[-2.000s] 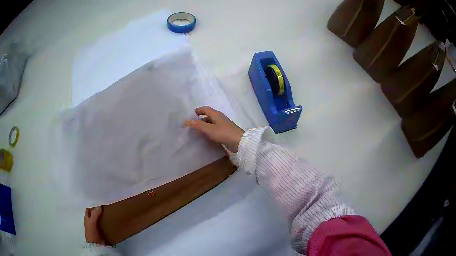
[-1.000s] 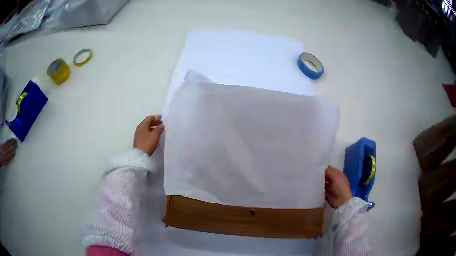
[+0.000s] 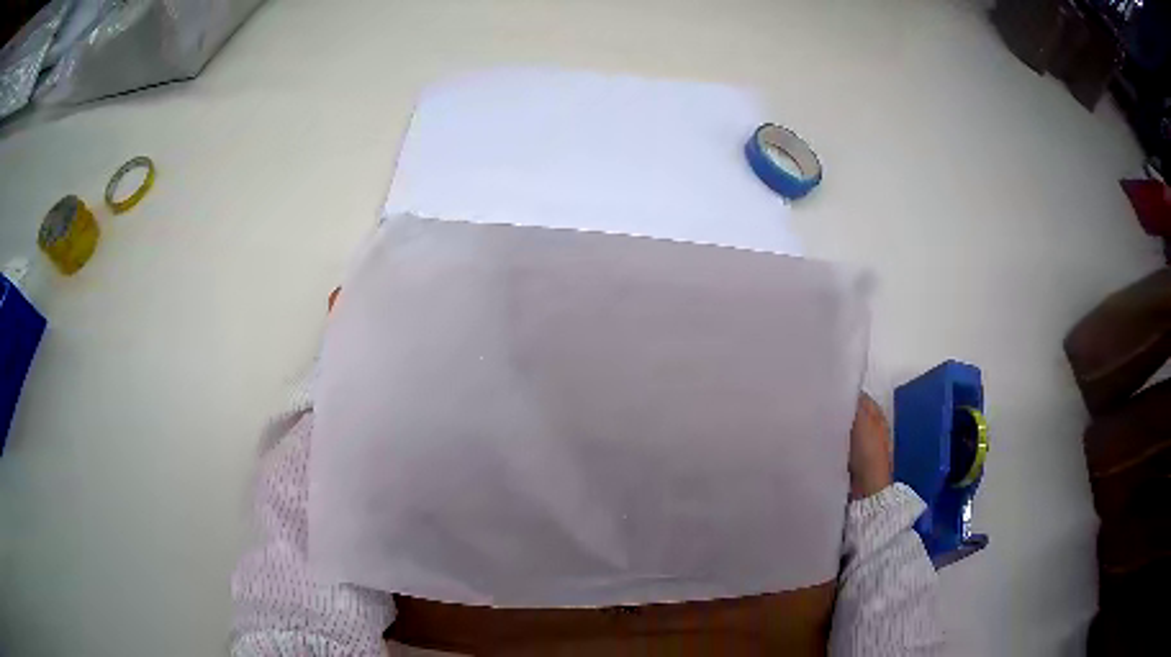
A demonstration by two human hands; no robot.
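Note:
A thin translucent white tissue sheet (image 3: pixel 604 411) lies over a brown handbag (image 3: pixel 719 626), whose brown strip shows below the sheet at the bottom edge of the picture. An opaque white sheet (image 3: pixel 578 148) lies beneath, showing beyond the tissue. My left hand (image 3: pixel 335 299) is almost wholly hidden behind the tissue's left edge; only a bit of a finger and the sleeve show. My right hand (image 3: pixel 871 447) is at the tissue's right edge, its fingers hidden behind the sheet, so its grip cannot be told.
A blue tape roll (image 3: pixel 783 161) lies by the white sheet's far right corner. A blue tape dispenser (image 3: pixel 941 456) stands right of my right hand. Yellow tape rolls (image 3: pixel 69 235), part of another blue dispenser (image 3: pixel 16 347) and plastic bags (image 3: pixel 141 51) are left. Brown bags (image 3: pixel 1130 513) stand right.
The tissue and bag have moved nearer to me, and less brown shows below the sheet. My left hand has gone behind the tissue. Earlier, my right hand lay on top of the sheet.

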